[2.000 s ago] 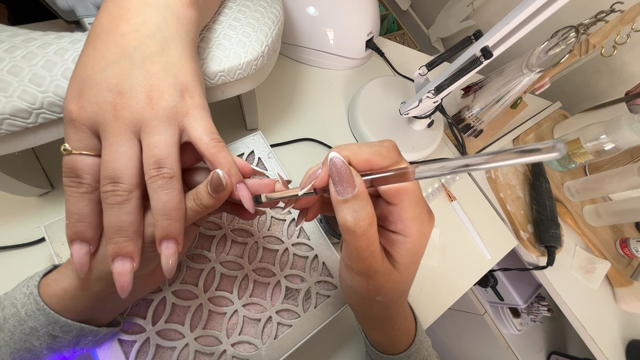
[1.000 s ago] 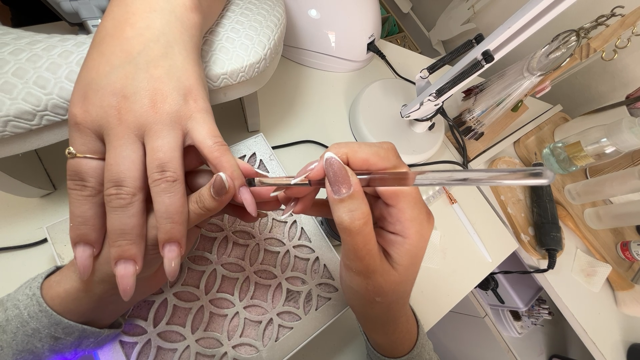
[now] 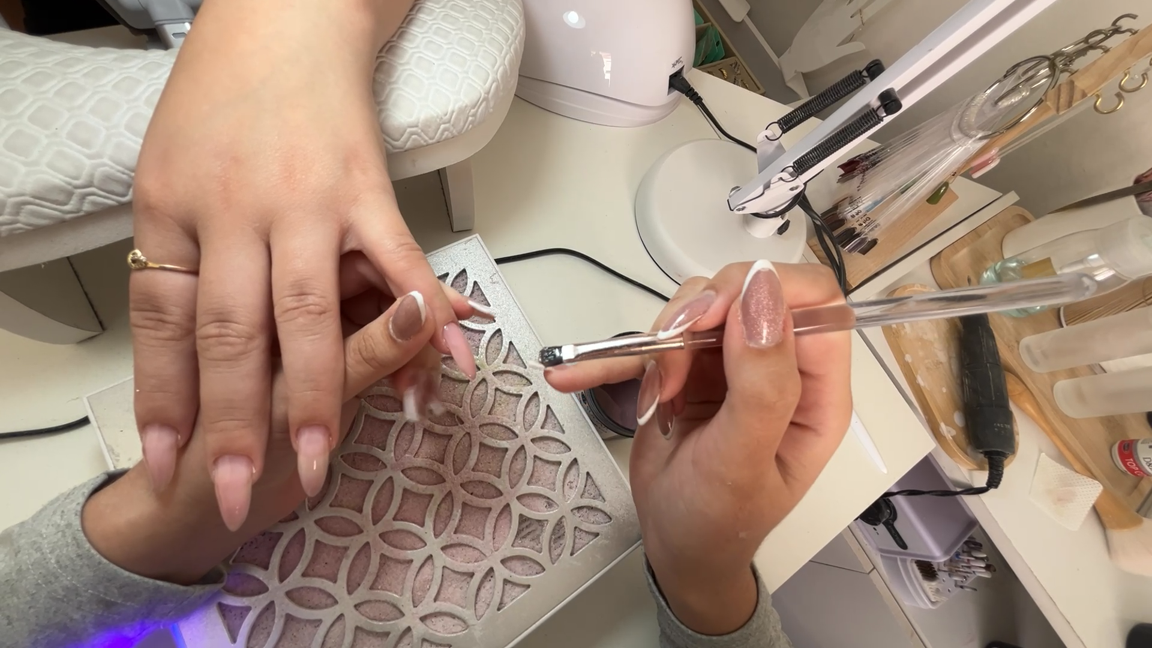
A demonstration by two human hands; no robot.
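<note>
Another person's hand, wearing a thin gold ring, reaches in from the top left with long pink nails. My left hand is beneath it, mostly hidden, its thumb beside that person's index finger. My right hand grips a nail brush with a clear handle and metal ferrule. The dark bristle tip points left, apart from the index fingertip's nail. Below the hands lies a dust collector's patterned metal grille. A small dark-rimmed jar is partly hidden behind my right hand.
A white quilted armrest stands at the upper left. Behind are a white nail lamp and a desk lamp's round base. On the right, a wooden tray holds bottles, and a black nail drill handpiece lies there. A black cable crosses the table.
The brush tip was at the other person's nail one second ago; my right hand has drawn it away to the right. The other person's hand stays resting over my left hand.
</note>
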